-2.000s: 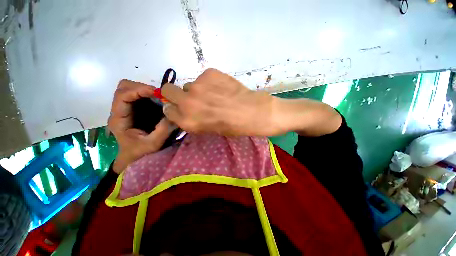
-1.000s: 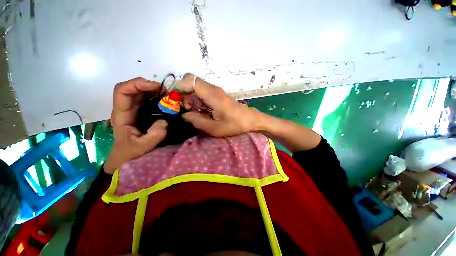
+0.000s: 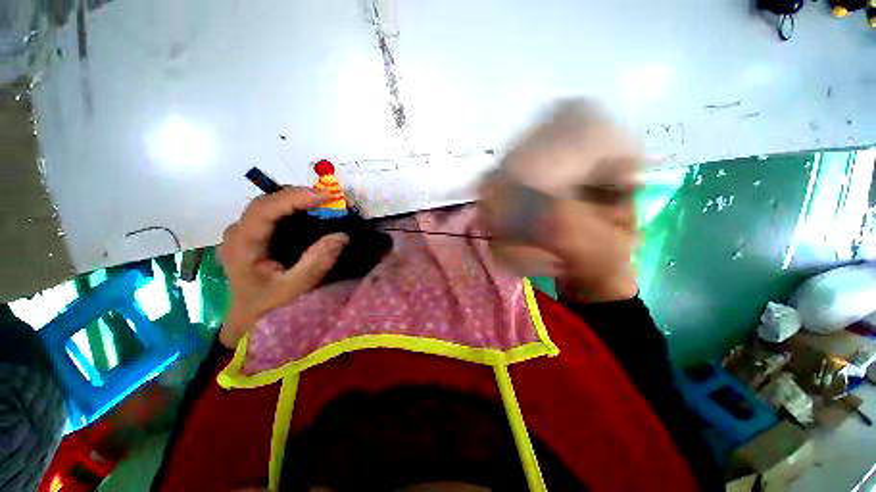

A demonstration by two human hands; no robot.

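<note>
My left hand (image 3: 264,255) holds the black plush penguin (image 3: 357,252) against the pink dotted apron (image 3: 384,303), with fingers and thumb around it. A small striped cone hat (image 3: 329,193) stands upright on the toy, red tip up, blue base down. A black loop (image 3: 259,179) sticks out to the left past my fingers. A dark thread (image 3: 432,233) runs taut from the toy's right side to my right hand (image 3: 567,207), which is raised to the right and strongly blurred. Its fingertips and any needle cannot be made out.
The scuffed white table (image 3: 240,58) lies ahead, with black toys (image 3: 776,8) at its far right corner. A curved dark piece (image 3: 154,231) lies at its left edge. Blue stool (image 3: 115,336) at lower left; boxes and bags (image 3: 816,356) at lower right.
My right hand has moved from the toy out to the right, and the thread is now stretched between them. The hat stands more upright. The black loop now points left.
</note>
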